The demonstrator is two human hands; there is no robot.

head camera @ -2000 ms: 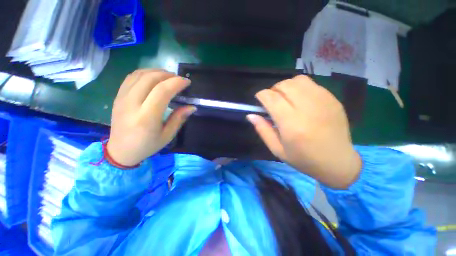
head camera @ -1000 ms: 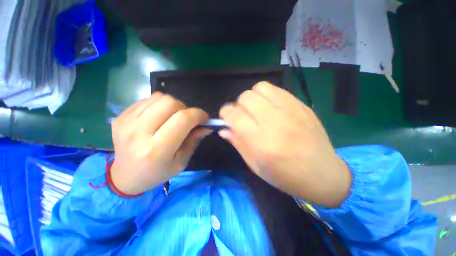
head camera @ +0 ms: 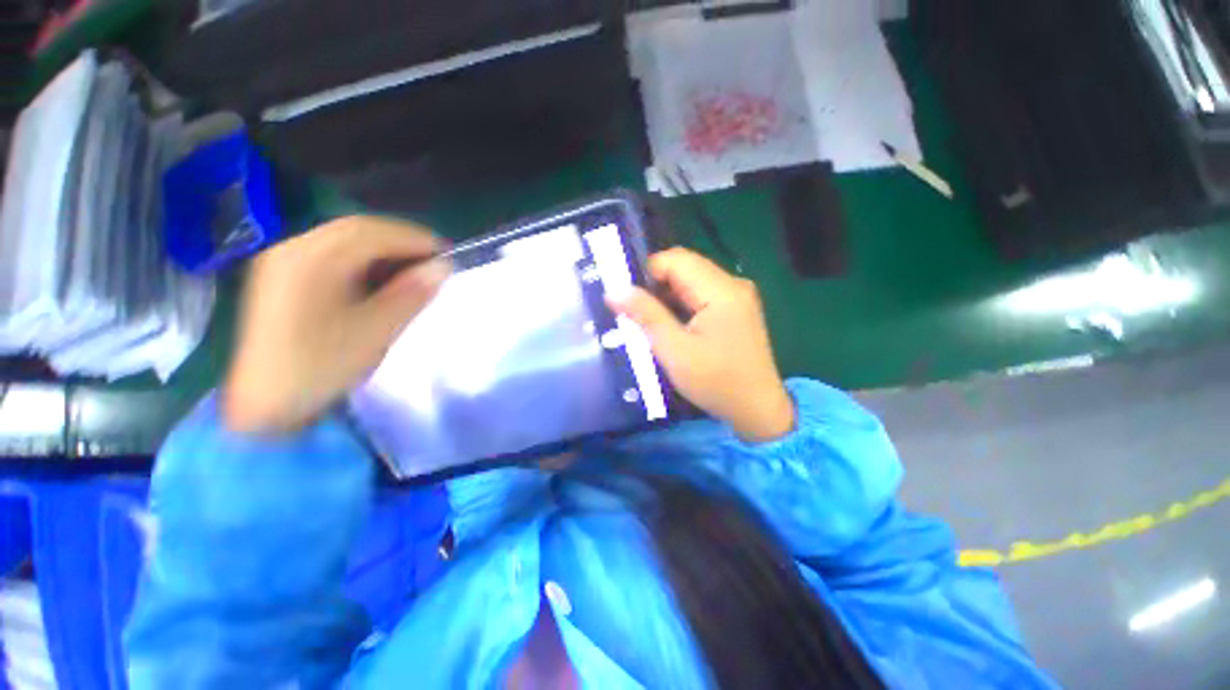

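Observation:
A tablet (head camera: 499,357) is tilted in front of my chest. Its broad face is bright with glare inside a dark frame, and a white strip with dark marks runs along its right end. My right hand (head camera: 708,337) grips that right end, with its thumb over the face. My left hand (head camera: 324,317) is blurred at the tablet's upper left; its fingertips overlap the edge, but whether they grip it or anything else cannot be told.
White-sleeved stack (head camera: 81,229) and blue parts bin (head camera: 223,209) stand left. Black trays (head camera: 445,115) lie behind. A white sheet with red bits (head camera: 728,119), a pale stick (head camera: 920,170) and a black pad (head camera: 811,223) lie right of them. Blue crates (head camera: 81,539) stand lower left.
The flat thing seen edge-on between both hands is now turned to show its broad face. My right hand has moved to its right end, my left hand to its upper left. The view has shifted.

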